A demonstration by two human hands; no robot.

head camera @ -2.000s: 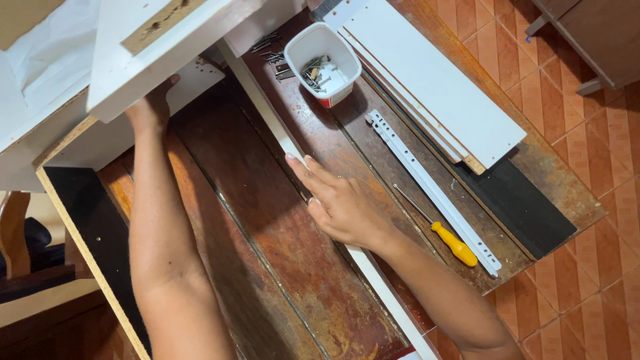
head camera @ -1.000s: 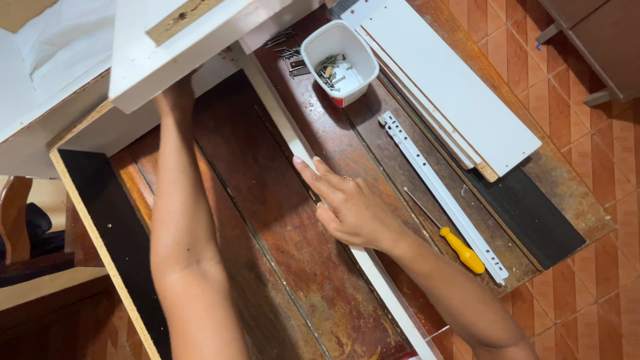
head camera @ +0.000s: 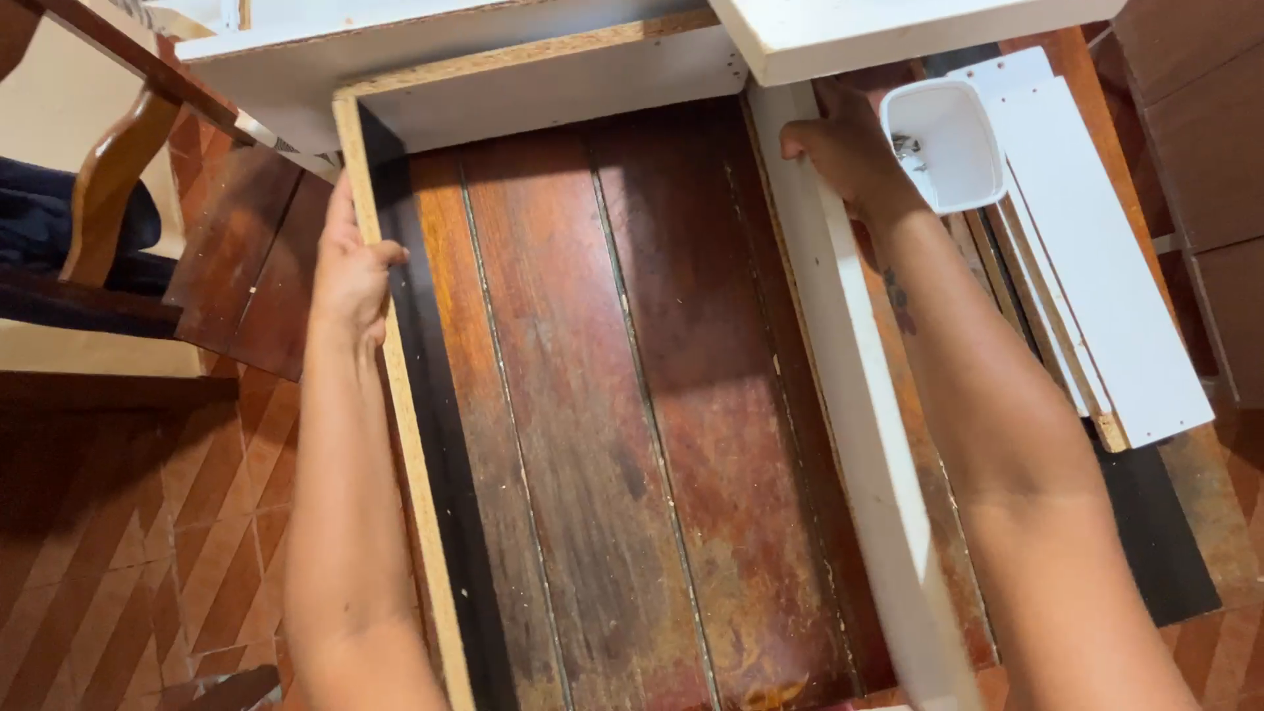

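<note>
A partly assembled particleboard frame lies on a worn wooden table [head camera: 592,395]. It has a black-faced side board [head camera: 434,395], a white cross board [head camera: 563,99] at the far end and a white side board [head camera: 839,346]. My left hand [head camera: 354,272] grips the edge of the black-faced board, its thumb over the top. My right hand [head camera: 839,143] holds the white side board near the far corner, its thumb on the inner face and its fingers partly hidden. Above that corner juts another white panel [head camera: 918,30].
Beside my right hand is a white plastic tub [head camera: 943,148] of metal hardware. Stacked white boards [head camera: 1116,267] and a black board [head camera: 1155,533] lie at the right. A wooden chair [head camera: 118,188] stands at the left, above the tiled floor [head camera: 217,494].
My left hand has moved from under the white panel to the black-faced board. My right hand has moved to the far end of the white side board. The view has shifted strongly.
</note>
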